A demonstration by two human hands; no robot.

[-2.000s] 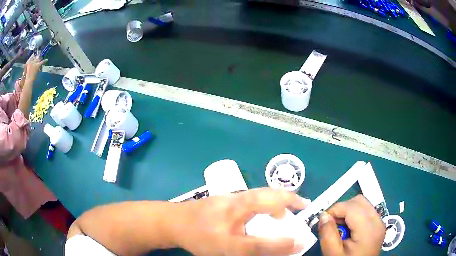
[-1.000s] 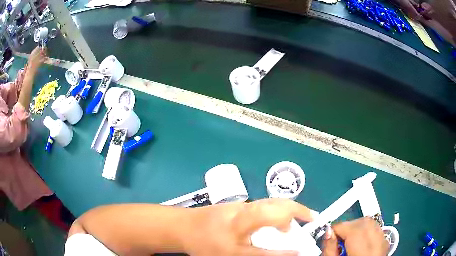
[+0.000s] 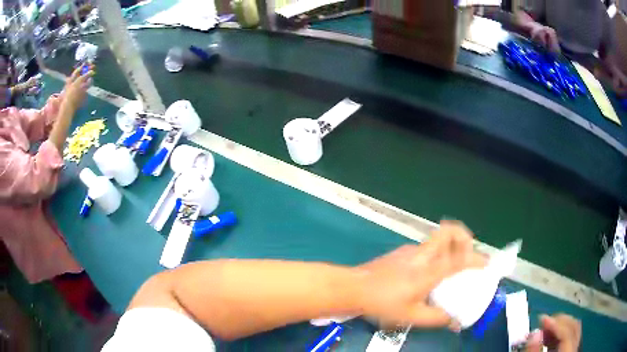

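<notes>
My left hand [image 3: 426,278] reaches across at the lower right, blurred, holding a white fan housing [image 3: 464,297] by its round head. Its pale handle end sticks up to the right. A blue battery [image 3: 490,315] shows just beside and below this housing. My right hand [image 3: 560,335] is at the bottom right, partly cut off by the frame edge, near a white handle half-shell [image 3: 517,317]; what its fingers hold is unclear. Another blue battery [image 3: 325,338] and a handle with a circuit board [image 3: 389,339] lie under my left forearm, partly hidden.
Several white housings [image 3: 198,192] with blue batteries stand on the green bench at left. A pale rail [image 3: 309,180] borders the belt, which carries a housing [image 3: 303,141]. A neighbouring worker [image 3: 34,148] sits left, near yellow parts [image 3: 86,139]. A cardboard box [image 3: 417,31] stands beyond.
My left hand has moved up and right with the white housing. My right hand has moved right and down. The housing on the belt has shifted left; the view has tilted up.
</notes>
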